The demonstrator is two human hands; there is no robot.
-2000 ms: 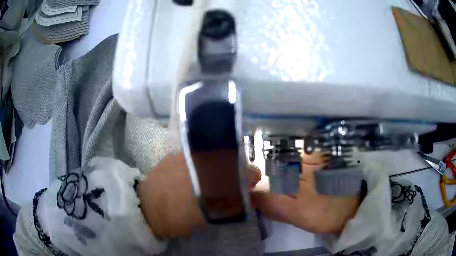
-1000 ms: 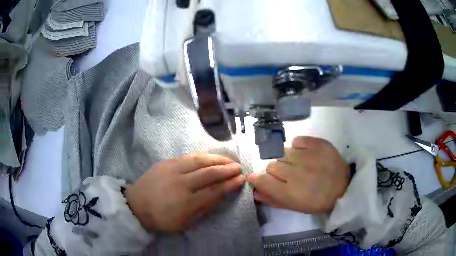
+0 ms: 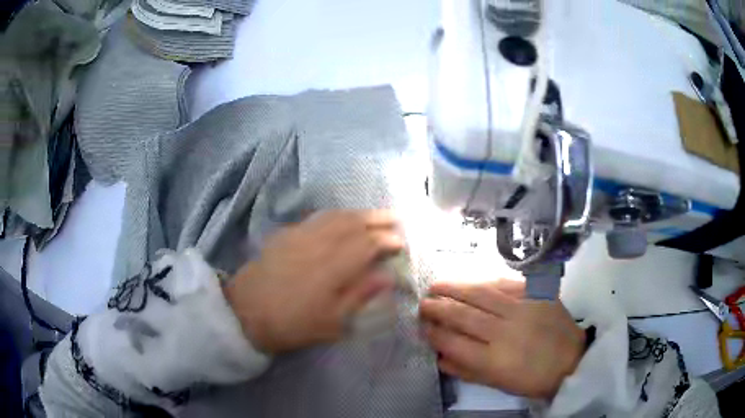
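Observation:
A large grey textured garment panel [image 3: 343, 171] lies on the white table left of the needle area, with folds at its left and its lower part reaching the table's front edge. My left hand [image 3: 318, 273] is over the panel, blurred, with fingers bent; a blurred pale patch shows under the fingers, and I cannot tell if they hold it. My right hand [image 3: 506, 339] lies with its fingertips on the panel's right edge, below the sewing machine head [image 3: 572, 98]. The presser foot is largely hidden behind the shiny lever guard [image 3: 576, 196].
Cut pocket pieces [image 3: 122, 118] and a small layered stack [image 3: 184, 28] lie at the upper left. Loose greenish-grey fabric [image 3: 33, 106] is at the far left. Snips with red and yellow handles [image 3: 729, 339] lie at the far right.
The view has shifted, so the machine head sits farther right and more of the panel's top shows. My left hand has lifted its flat fingers and moved away from my right fingertips.

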